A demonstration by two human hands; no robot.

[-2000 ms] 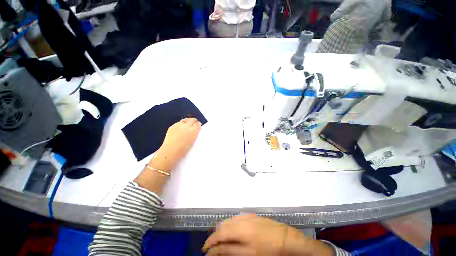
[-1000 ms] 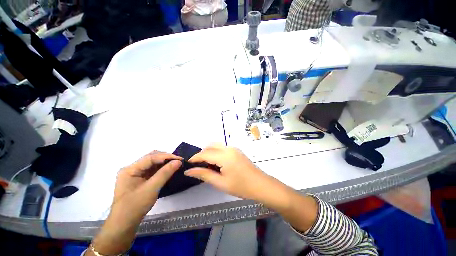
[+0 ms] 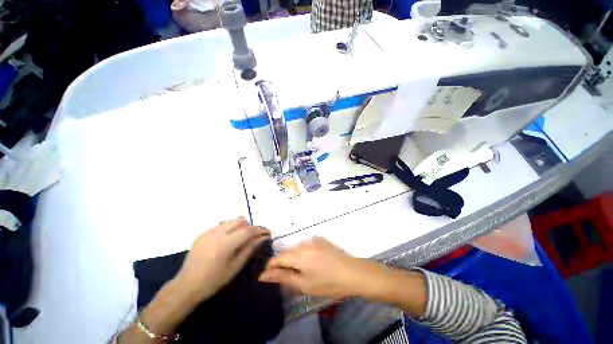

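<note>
A black fabric panel (image 3: 235, 310) lies at the table's front edge, left of the sewing machine, partly over the edge. My left hand (image 3: 225, 254) is on the panel with its fingertips pinching the upper right part. My right hand (image 3: 312, 269) is just right of it, slightly blurred, with its fingers closed at the panel's right edge. The needle area (image 3: 289, 183) with an orange guard is above and right of my hands, with no fabric under it. The fingertips' exact hold is partly hidden.
Black snips (image 3: 356, 181) lie on the machine bed. A looped black strip (image 3: 435, 196) lies to their right, beside a dark flat case (image 3: 378, 153). Other black fabric (image 3: 16, 252) is at the far left. A blue bin (image 3: 497, 295) and red crate (image 3: 579, 235) are below the table.
The view has shifted right, so the machine appears further left. The panel is spread out more below my hands, and both hands are still together at its edge.
</note>
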